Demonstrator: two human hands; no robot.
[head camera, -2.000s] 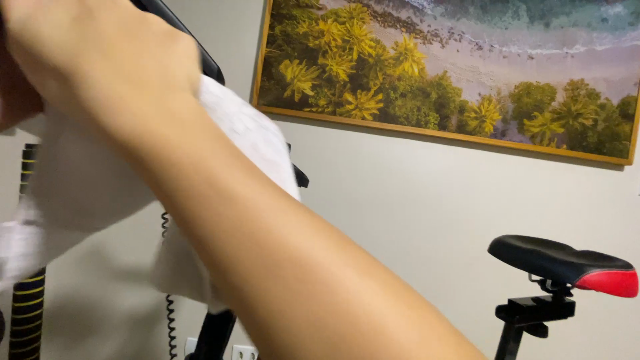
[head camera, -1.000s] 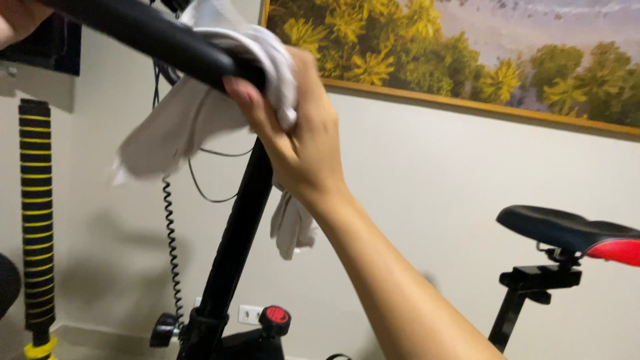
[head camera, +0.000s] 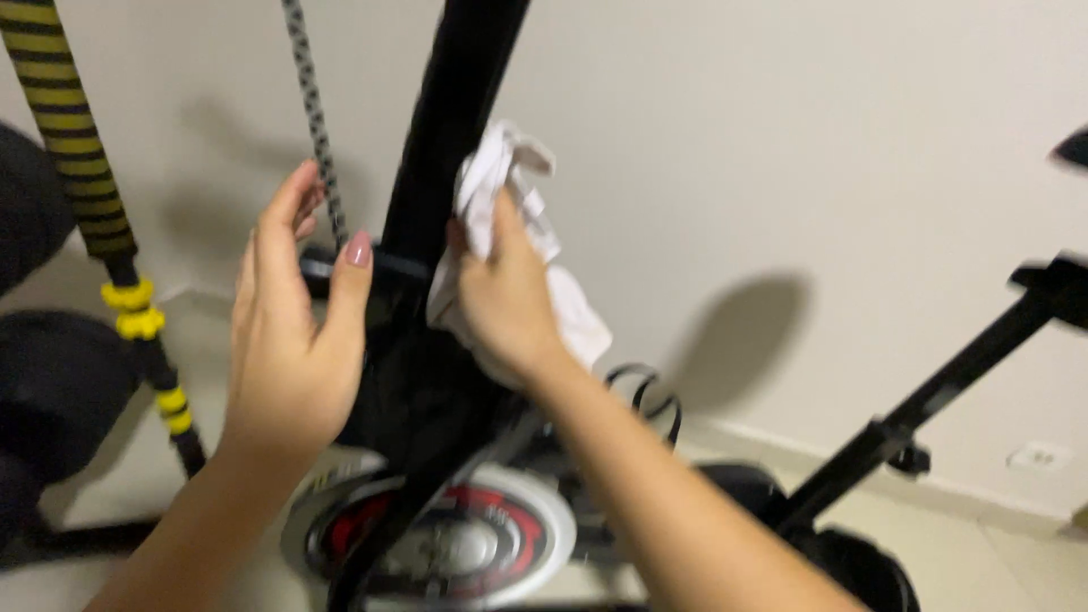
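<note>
My right hand [head camera: 510,306] grips a crumpled white cloth [head camera: 578,319] against the lower part of the black upright post [head camera: 455,110] of an exercise bike. Left of the post, my left hand [head camera: 293,340] is raised with thumb and fingers apart and holds nothing. Between my hands a dark knob or lever [head camera: 319,265] partly shows at the base of the post. Below lies the bike's flywheel [head camera: 459,548], silver with red and black markings. The frame is somewhat blurred.
A black pole with yellow bands [head camera: 72,144] leans at the left beside dark rounded objects [head camera: 64,399]. A coiled cord [head camera: 313,110] hangs behind my left hand. The bike's seat post [head camera: 943,382] rises at the right, near a wall outlet [head camera: 1041,456].
My right hand and the cloth have gone from the handlebar down to the lower post. My left hand, mostly out of view before, is now fully visible. The view has tilted down.
</note>
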